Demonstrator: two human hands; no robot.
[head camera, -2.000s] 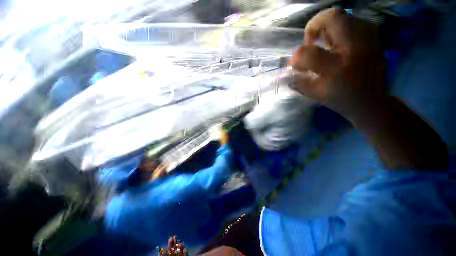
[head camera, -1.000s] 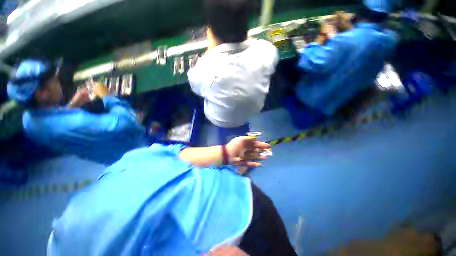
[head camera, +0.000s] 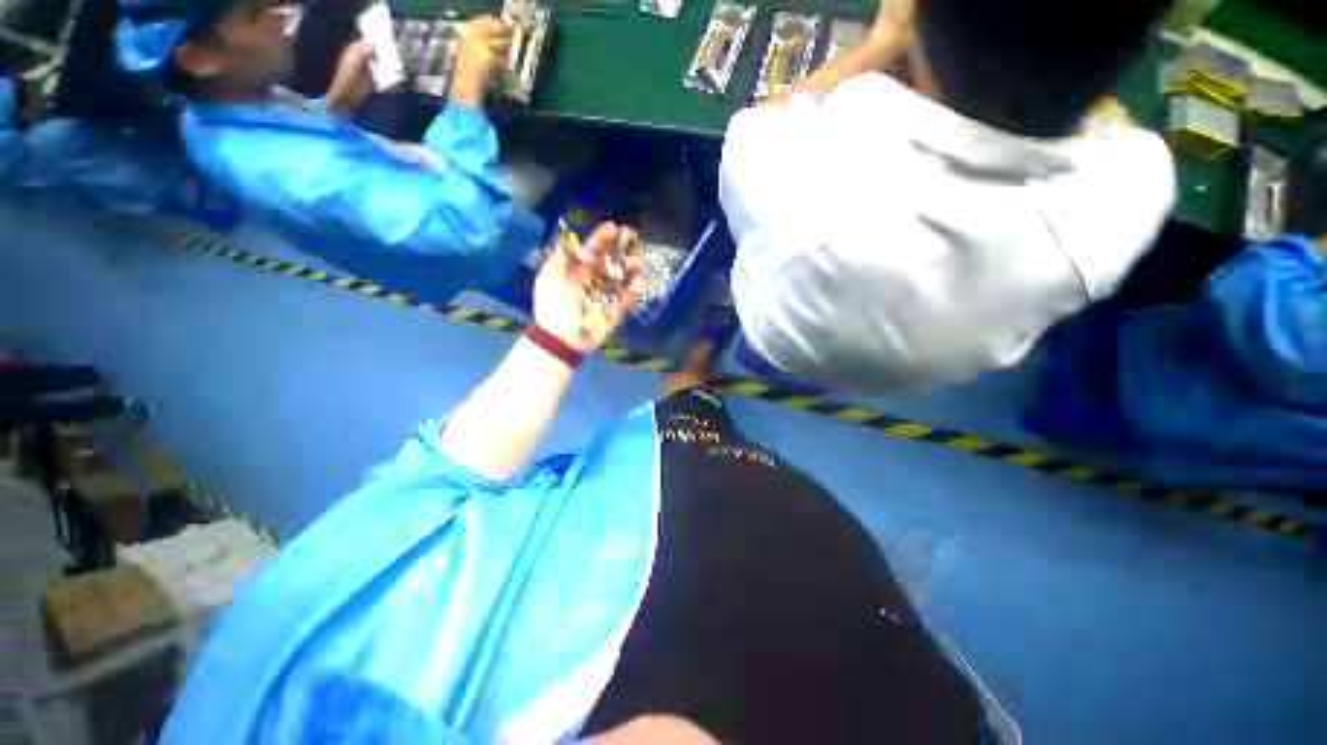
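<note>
My left hand (head camera: 587, 284) is held out palm up in front of me, above the floor, with a dark red band at the wrist. A loose cluster of tiny gold, white and dark pieces, perhaps flex-mounted modules (head camera: 603, 277), lies in the palm between partly curled fingers. A thin yellowish and dark piece sticks up by the fingers; I cannot tell what it is. My right hand is not in view.
A blue bin (head camera: 702, 277) with whitish contents is behind my hand. A person in white (head camera: 946, 233) and one in blue (head camera: 320, 182) work at the green bench (head camera: 626, 66) holding phone frames (head camera: 720, 47). Yellow-black tape (head camera: 902, 427) crosses the floor. Cardboard boxes (head camera: 105, 614) are at left.
The view has turned and come closer to the bench. My left hand now shows higher and further left, still holding the small pieces. My right hand, raised two seconds ago, has left the picture.
</note>
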